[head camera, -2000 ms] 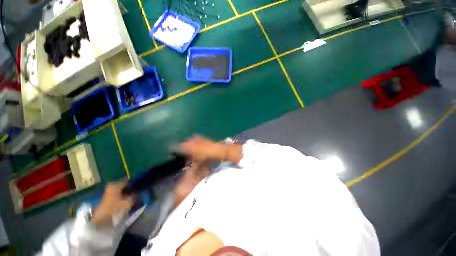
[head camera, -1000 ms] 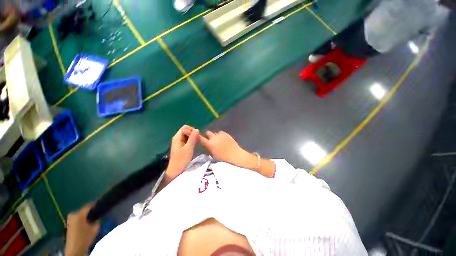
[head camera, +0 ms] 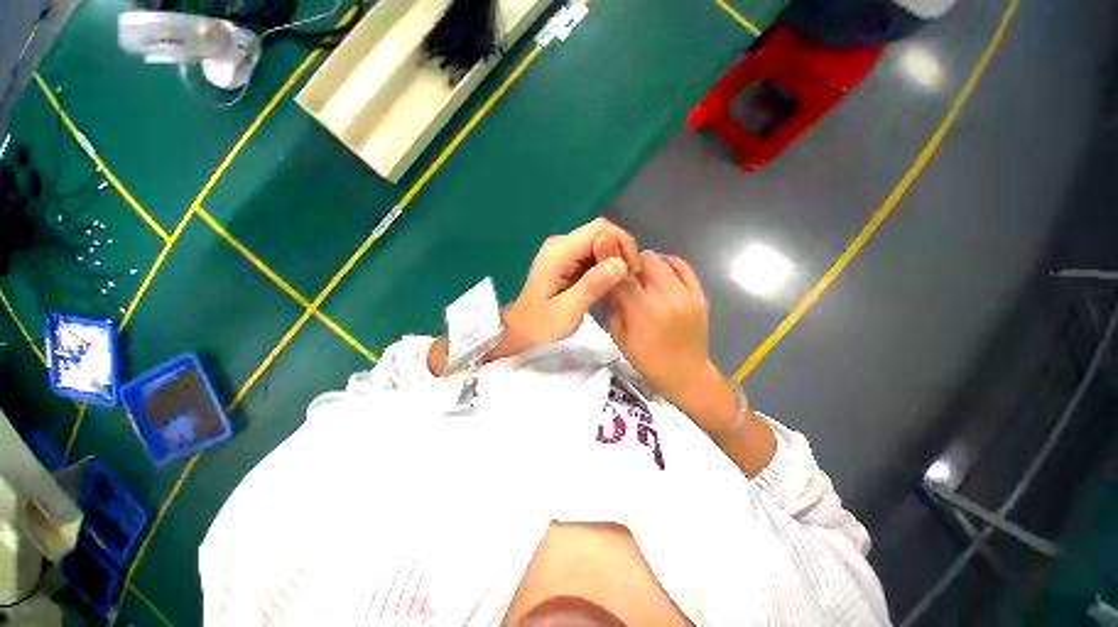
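My left hand [head camera: 566, 284] and my right hand [head camera: 662, 321] are together in front of my chest, with fingers curled and fingertips touching or nearly touching. No object shows in either; whether something small is between the fingers cannot be told. A cream long tray [head camera: 390, 104] lies on the green bench ahead, with a black cable bundle [head camera: 463, 37] at its far end, strands fanned out.
Blue bins [head camera: 178, 409] with small parts stand at left; one holds white parts [head camera: 83, 358]. Dark cables [head camera: 19, 202] lie at the far left. A red stool [head camera: 791, 92] is on the grey floor, a person's dark clothing beside it. A metal frame [head camera: 993, 521] is at lower right.
My view has turned right, and the tray is nearer. My hands have come closer together. The other person's hand and the black bundle it held at lower left have left view.
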